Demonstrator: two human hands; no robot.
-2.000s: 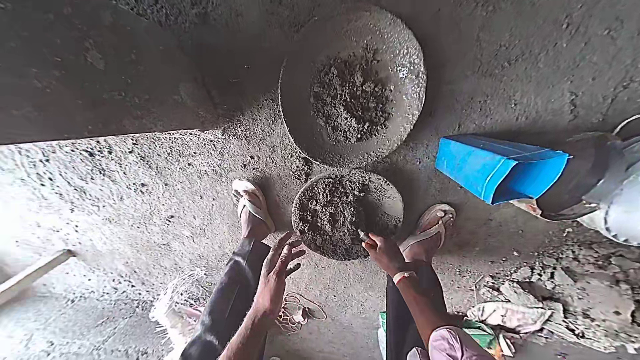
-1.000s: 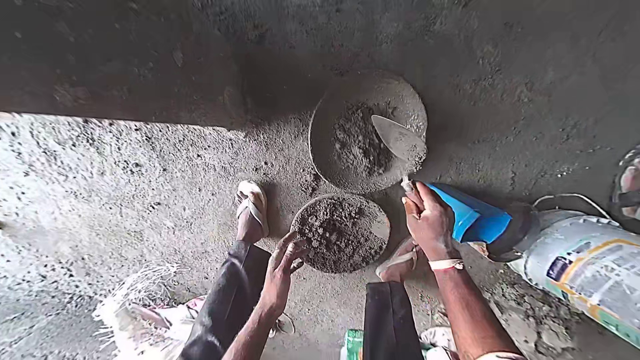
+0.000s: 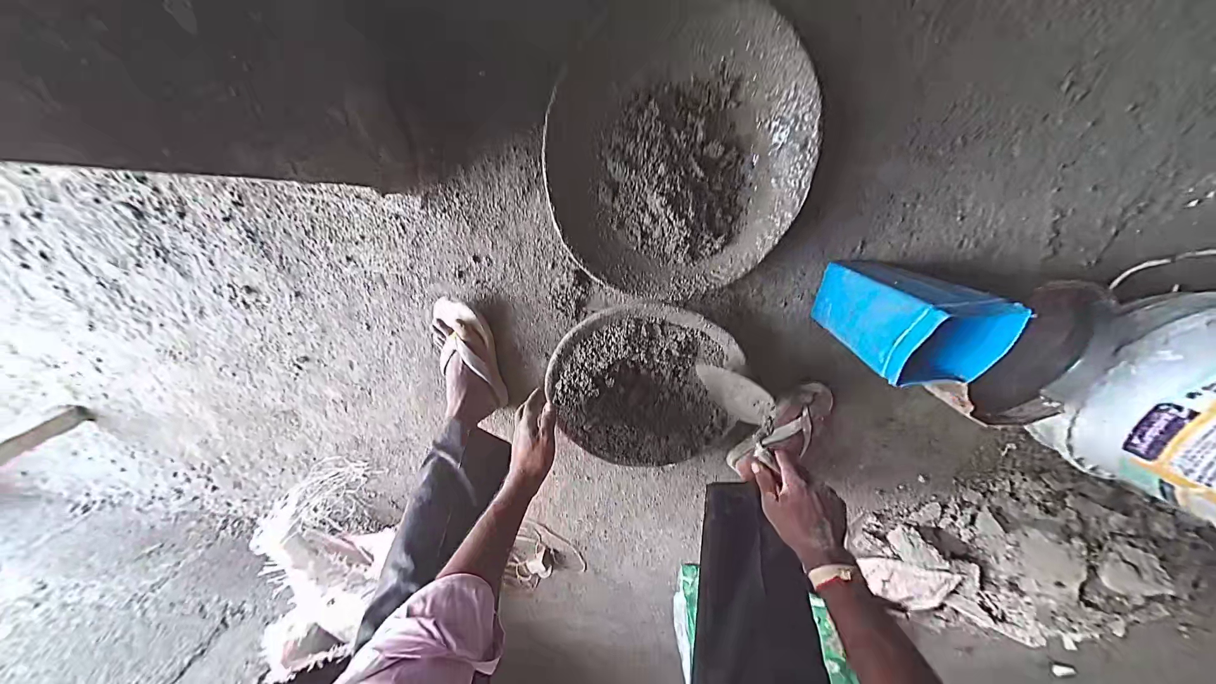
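My right hand [image 3: 800,503] grips the handle of a trowel [image 3: 733,393], whose blade reaches over the right rim of the smaller round pan [image 3: 560,366]. Dark, crumbly mortar mix [image 3: 641,394] fills much of this pan. At the pan's left rim, my left hand [image 3: 533,439] touches the edge with its fingers. Just beyond stands a larger round pan [image 3: 560,190], with a heap of the same grey mix [image 3: 674,171] in its middle. The trowel's tip lies on or just above the mix; which one I cannot tell.
A blue plastic container [image 3: 879,318] lies on its side at the right, near a white bucket [image 3: 1154,380] bearing writing. Rubble [image 3: 1045,551] is heaped at lower right. My sandalled feet flank the smaller pan. A frayed white sack [image 3: 318,560] and a wooden piece [image 3: 43,432] are at left.
My right hand has brought the trowel from over the larger pan back to the smaller one. My left hand, earlier over the smaller pan's near left edge, is now at its left rim.
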